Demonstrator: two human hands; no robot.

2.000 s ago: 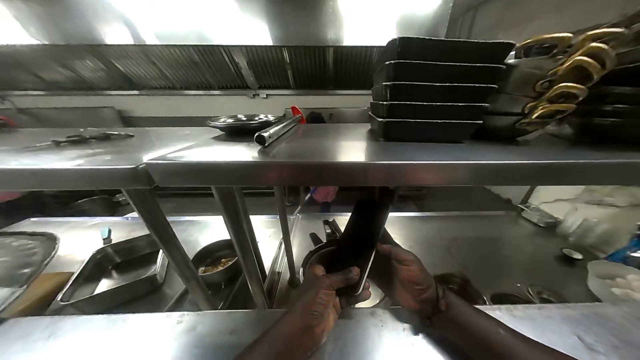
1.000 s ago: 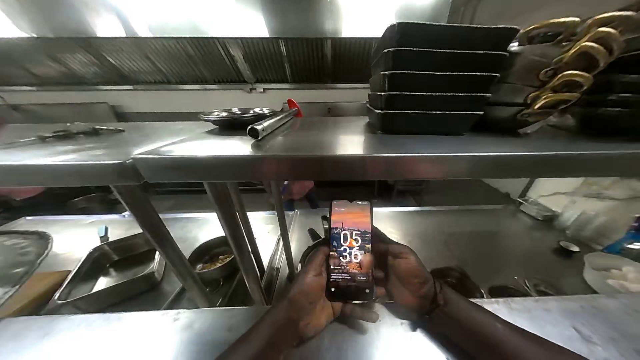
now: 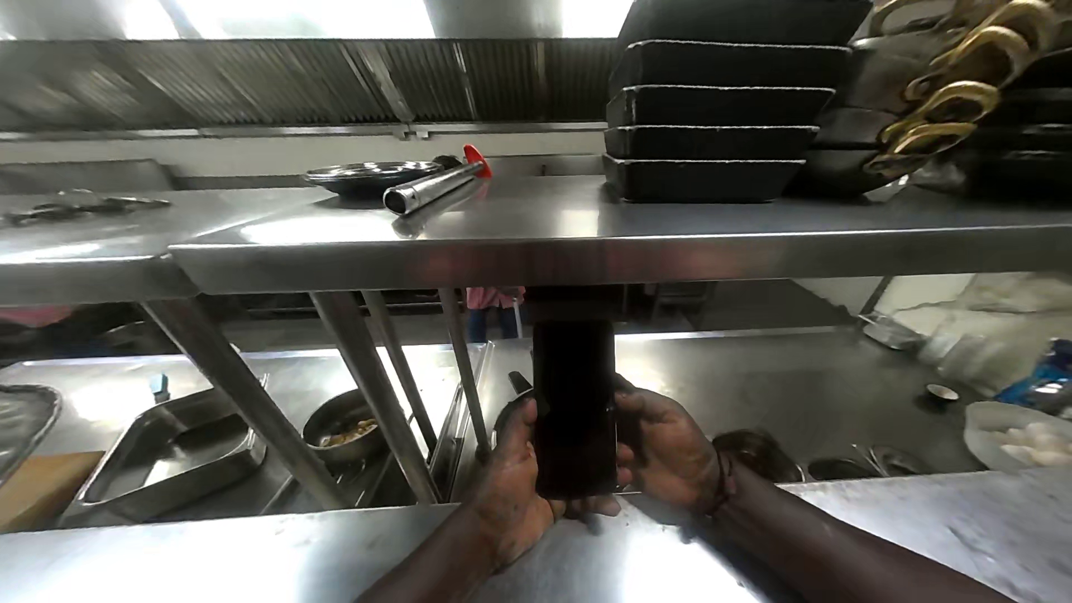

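A smartphone (image 3: 574, 410) with a dark screen is upright between my hands, over the front steel counter. My left hand (image 3: 512, 481) grips its left edge and lower end. At its right edge, my right hand (image 3: 670, 448) touches the phone with fingers curled behind it. A thin band circles my right wrist. Part of a dark pan's handle (image 3: 519, 383) shows just left of the phone; the rest of that pan is hidden.
A steel shelf (image 3: 536, 261) crosses above my hands, bearing stacked black trays (image 3: 703, 180), a metal tube (image 3: 427, 191) and pans with brass handles. Slanted posts (image 3: 377, 394) stand left. Beyond are a steel pan (image 3: 176, 456), a pot with food (image 3: 343, 427) and a person (image 3: 494, 311).
The phone's screen was lit one second ago and is dark now. Two seconds ago the phone was tilted; it now stands upright between my hands.
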